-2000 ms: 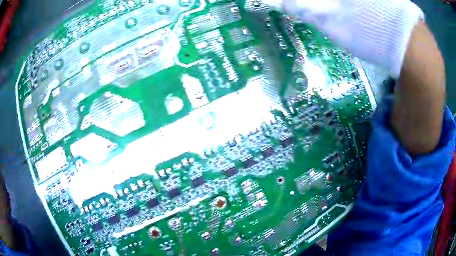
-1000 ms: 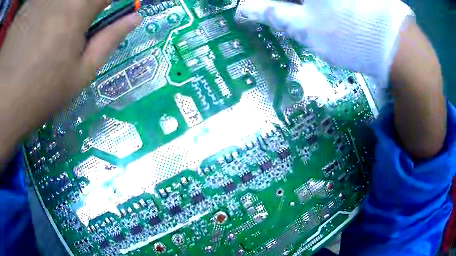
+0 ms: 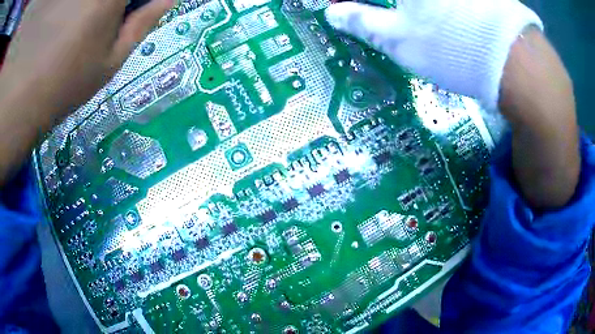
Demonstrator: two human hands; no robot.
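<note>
A large green circuit board [image 3: 176,124], solder side up, fills most of the view, with a bright glare band across its lower middle. My left hand [image 3: 59,78] is bare and reaches over the board's upper left part. Its fingertips are cut off by the top edge, so what it holds is hidden. My right hand [image 3: 450,49] wears a white knitted glove and is on the board's upper right edge. Its thumb lies over the board's face and its other fingers are not clearly visible.
Blue sleeves [image 3: 522,261] show at the right and at the lower left. A dark green surface [image 3: 567,39] shows at the upper right. Small dark and red items are at the top left corner, cut off and unclear.
My left hand has come in from the left over the board. The orange-banded tool seen in it one second ago no longer shows. The board has shifted slightly left and its glare has moved.
</note>
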